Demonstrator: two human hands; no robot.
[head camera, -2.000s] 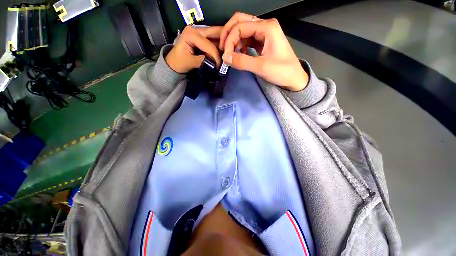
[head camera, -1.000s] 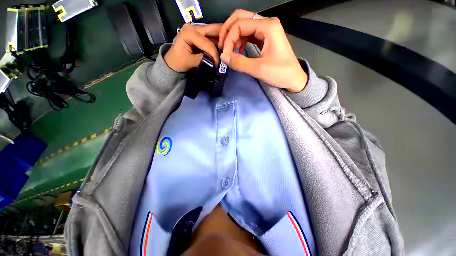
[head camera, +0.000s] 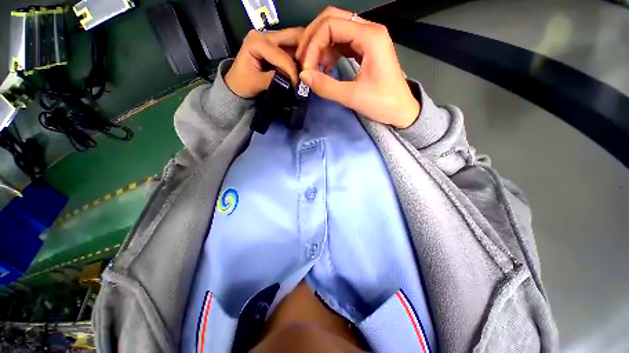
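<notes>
My left hand (head camera: 265, 63) holds a black plastic part (head camera: 280, 109) close to the chest, at the top middle of the view. It looks like an adapter housing seen from its end; its far side is hidden by the fingers. My right hand (head camera: 365, 69) touches it from the other side, with thumb and forefinger pinched at a small white label with a black pattern (head camera: 303, 89). The label lies at the upper right edge of the black part. Whether it is stuck down I cannot tell.
Two black case shells (head camera: 172, 40) lie on the dark green bench at upper left. Silver inner units (head camera: 36, 40) with yellowish edges lie further left, near coiled black leads (head camera: 69, 117). A blue bin (head camera: 27, 224) is at the left edge. A grey curved surface (head camera: 483, 138) fills the right.
Both hands and the black part have shifted slightly up and left. The label shows smaller under my right fingertips than two seconds ago.
</notes>
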